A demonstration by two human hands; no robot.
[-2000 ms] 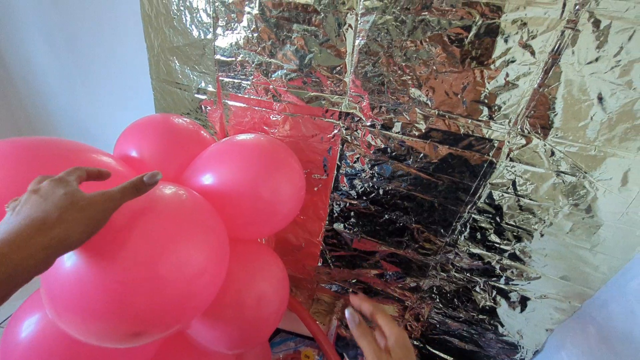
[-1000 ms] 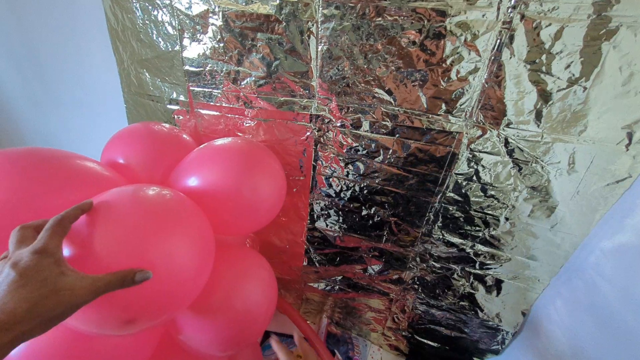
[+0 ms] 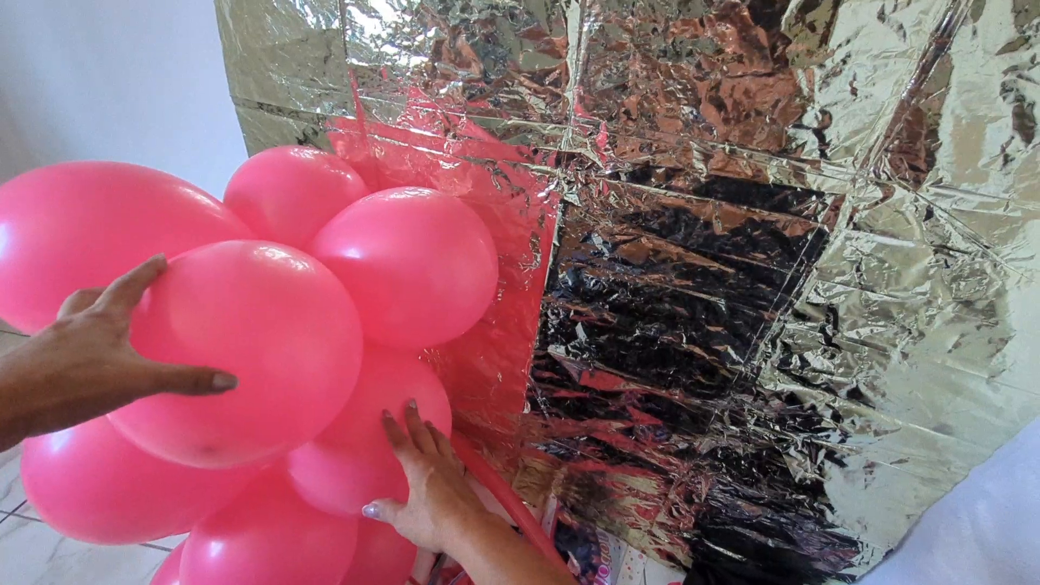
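A cluster of several red-pink balloons [image 3: 406, 266] fills the left half of the head view. My left hand [image 3: 101, 353] lies on the left side of a round front balloon [image 3: 268, 357], thumb and fingers spread around its side. Lower down, my right hand [image 3: 431, 479] rests with spread fingers on a smaller balloon [image 3: 370, 435] at the cluster's right side. How the balloons are joined is hidden. A long thin red balloon or tube [image 3: 504, 491] runs behind my right wrist toward the bottom.
Behind the balloons hangs a crinkled, shiny gold foil sheet [image 3: 910, 349] that reflects the red. A pale wall [image 3: 122, 81] stands at the upper left. Tiled floor [image 3: 57, 544] shows at the lower left. A printed package [image 3: 597, 552] lies at the bottom, near the foil's lower edge.
My right hand, low at the bottom edge before, has come up onto the lower right balloon. My left hand stays at the front balloon, lower on it than two seconds ago.
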